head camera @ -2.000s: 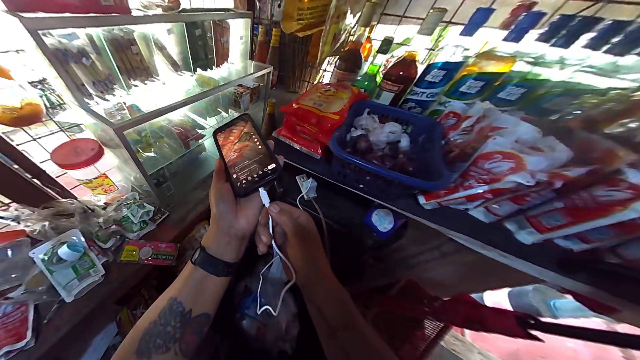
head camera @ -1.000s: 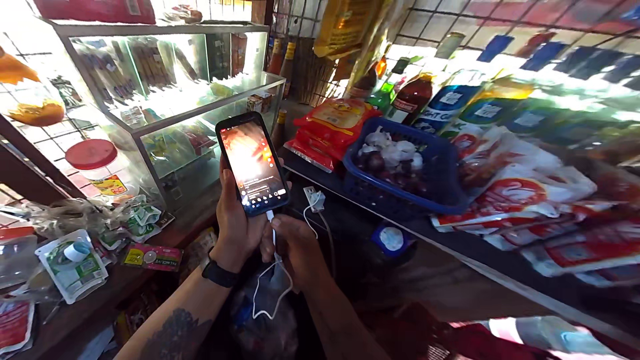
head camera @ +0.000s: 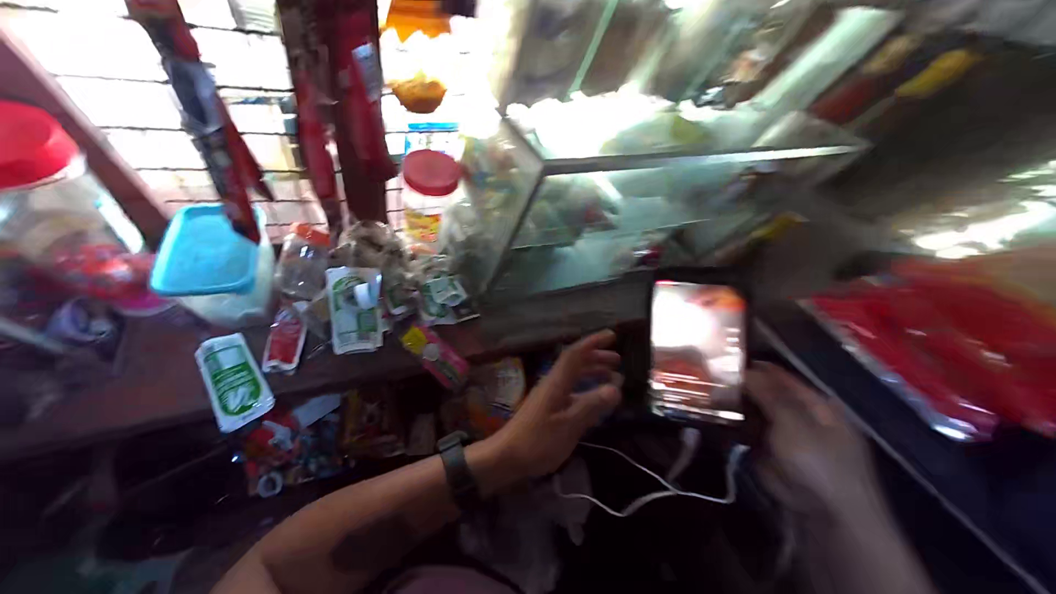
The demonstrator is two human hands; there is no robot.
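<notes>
A smartphone (head camera: pixel 698 353) with a lit screen stands upright toward me, a white cable (head camera: pixel 652 491) hanging below its lower edge. My right hand (head camera: pixel 804 437), blurred, grips the phone at its right side. Left of the phone, my left hand (head camera: pixel 569 404) is empty, its fingers spread and bent, with a dark watch (head camera: pixel 458 470) on the wrist. The cable loops between the two hands; whether its plug sits in the phone cannot be told. Near my left hand lies a pink and yellow packet (head camera: pixel 436 356) on the shelf edge.
A glass display case (head camera: pixel 577 223) stands behind the phone. To the left are a blue-lidded plastic container (head camera: pixel 206 252), a red-lidded jar (head camera: pixel 431 186) and green-white sachets (head camera: pixel 234 382). Red packages (head camera: pixel 949 338) lie on the dark shelf at right. Strips of sachets (head camera: pixel 198 99) hang above.
My left hand has let go of the phone, which my right hand now holds. Earlier the right hand was at the cable's plug below it. The view has swung left.
</notes>
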